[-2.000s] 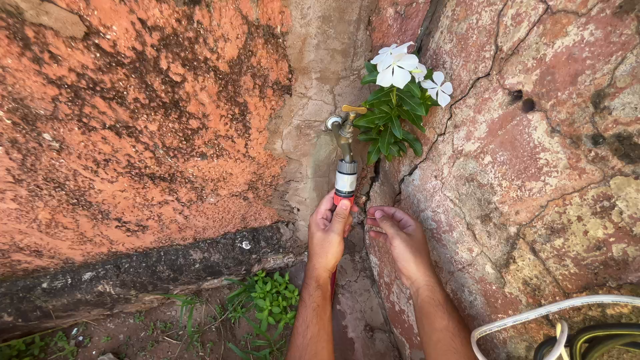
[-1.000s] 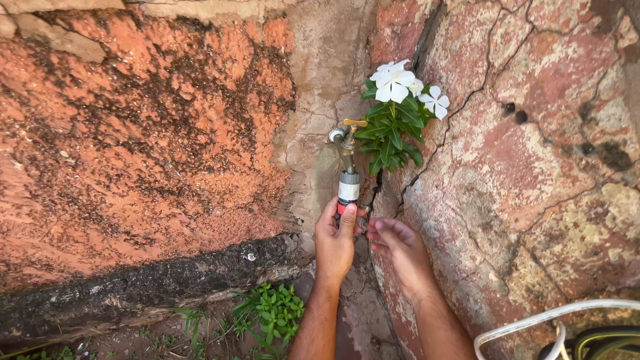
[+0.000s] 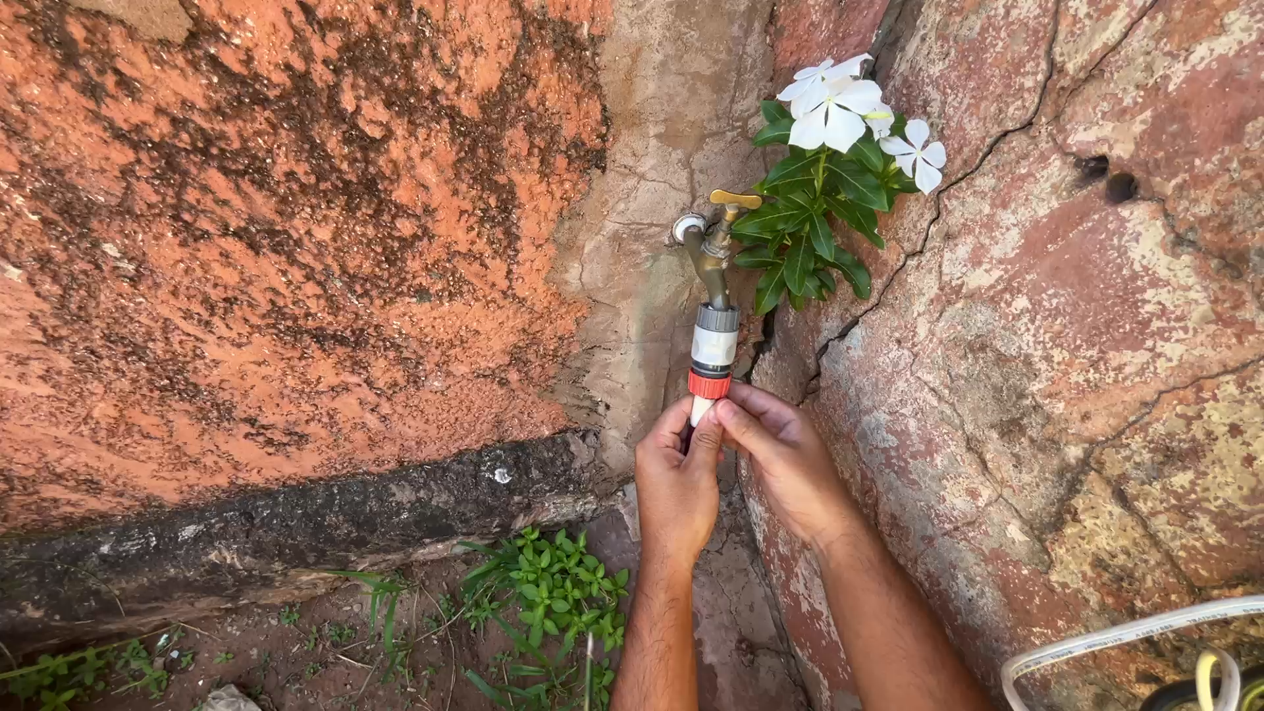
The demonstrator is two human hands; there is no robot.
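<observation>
A brass garden tap (image 3: 713,252) with a yellow lever handle (image 3: 736,199) comes out of the wall. Below its spout hangs a grey and white hose connector (image 3: 714,341) with a red ring (image 3: 709,384). A white hose end or stem (image 3: 700,409) shows under the ring. My left hand (image 3: 679,474) grips that white part, thumb in front. My right hand (image 3: 785,454) also holds it from the right, its thumb and fingers meeting my left thumb. What lies behind the fingers is hidden.
A plant with white flowers (image 3: 825,197) grows close to the tap's right. Rough orange wall (image 3: 296,247) stands left, cracked reddish wall (image 3: 1027,395) right. A dark ledge (image 3: 326,533) and green weeds (image 3: 553,592) lie lower left. A clear hose (image 3: 1116,632) is at the lower right.
My left hand has moved down from the red ring to the white part below it. My right hand has come in from the right and now grips there too.
</observation>
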